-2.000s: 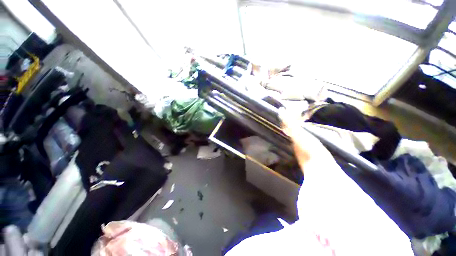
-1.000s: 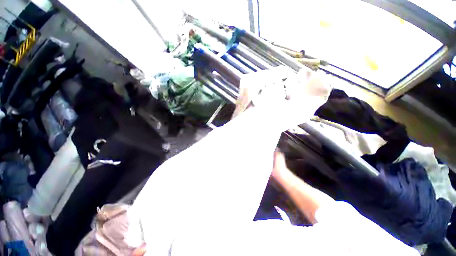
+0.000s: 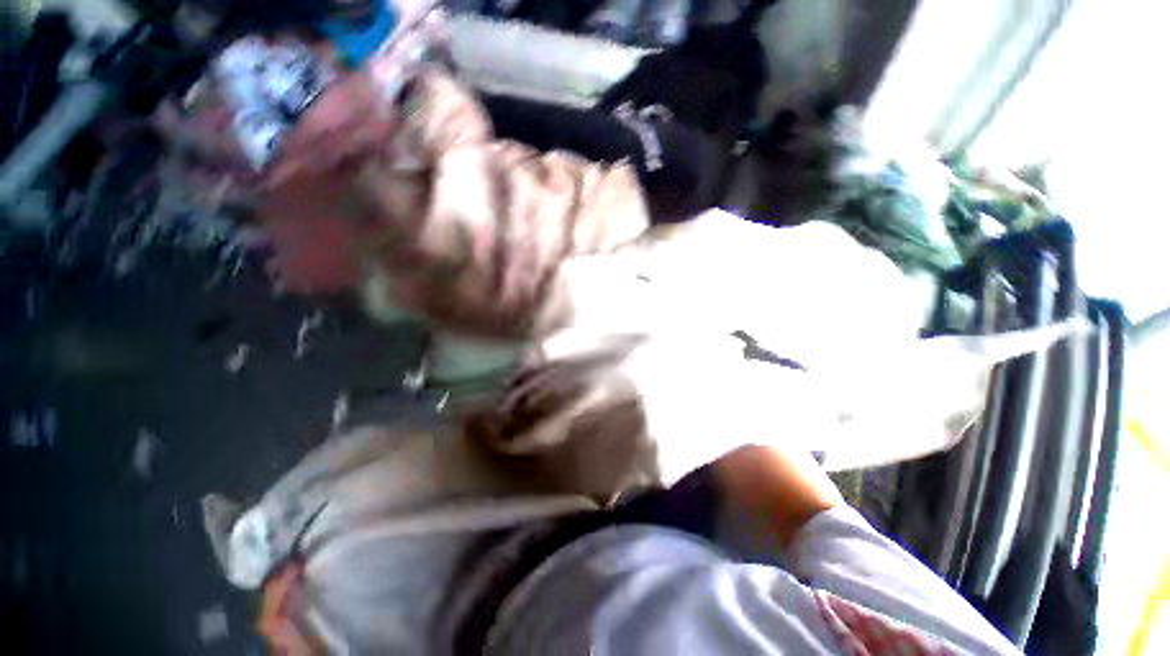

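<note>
A large, loose, white, overexposed cloth (image 3: 783, 333) spreads from the middle to the right. The skin of my right wrist or forearm (image 3: 770, 493) shows at its lower edge, below a pale sleeve. The fingers are hidden or lost in glare, so I cannot tell their hold. A blurred orange, skin-like patch at the lower left, beside pale fabric (image 3: 385, 513), may be my left hand; its fingers are not clear.
A pinkish-beige crumpled bundle (image 3: 488, 218) lies at the upper left. Dark fabric (image 3: 699, 115) and a pale roll (image 3: 552, 58) are behind it. Metal rails (image 3: 1026, 449) stand at the right by the bright window. Green sacking (image 3: 898, 212) is above them. Small scraps dot the dark floor (image 3: 141, 346).
The view has swung left and down and rotated, with blur. The white cloth, raised across the middle a second ago, now extends rightward over the rails. The pinkish bundle shows more fully.
</note>
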